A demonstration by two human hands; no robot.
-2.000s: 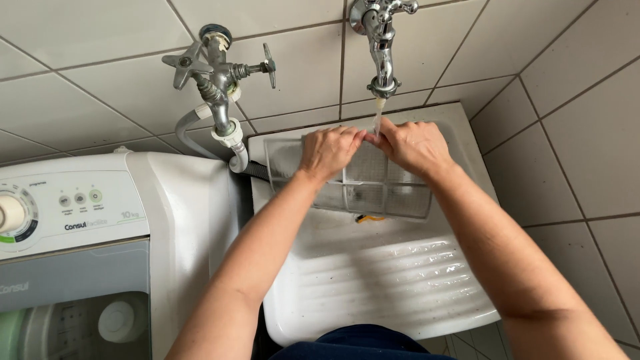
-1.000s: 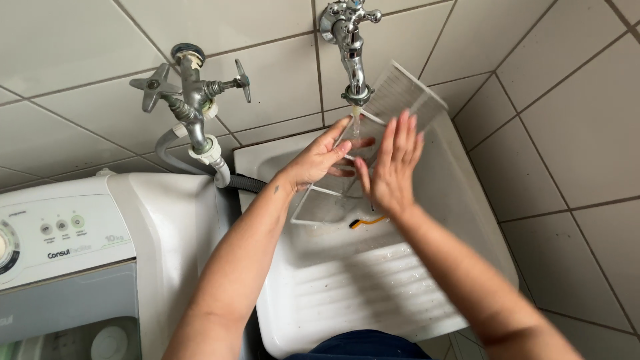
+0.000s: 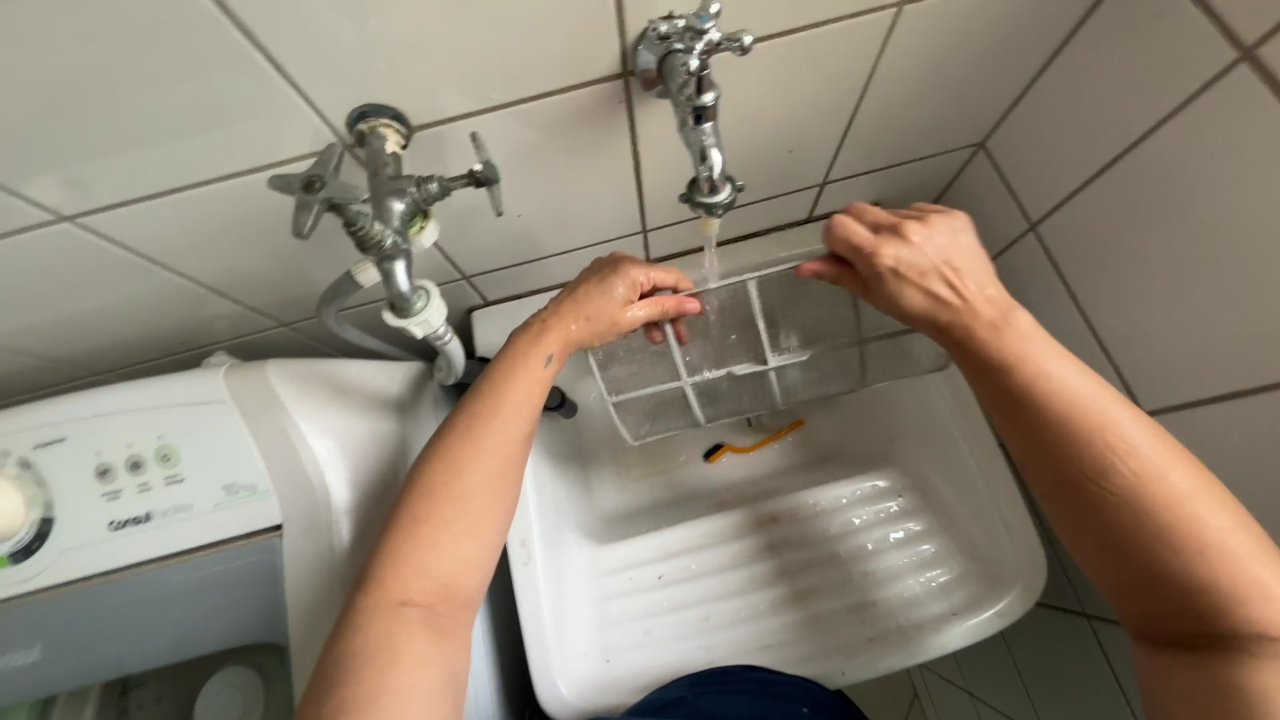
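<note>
A mesh filter panel with a white plastic frame (image 3: 768, 345) is held tilted over the basin of a white laundry sink (image 3: 740, 600). Water runs from the chrome faucet (image 3: 708, 150) onto its mesh. My left hand (image 3: 625, 300) grips the upper edge left of the stream, thumb and fingers on either side of the frame. With its fingers curled, my right hand (image 3: 905, 255) holds the same edge farther right. Below the panel, a yellow-handled brush with dark bristles (image 3: 752, 441) lies in the basin.
To the left stands a Consul washing machine (image 3: 140, 490) with a control panel. Above it, a metal valve with cross handles (image 3: 385, 200) joins a grey hose (image 3: 345, 310). A black pipe end (image 3: 560, 402) reaches over the sink's left side. Tiled walls (image 3: 1130, 200) enclose the corner.
The panel was upright and slanted between my hands a second ago; now it faces me more broadly. My right hand has gone from an open palm beside it to holding its top edge.
</note>
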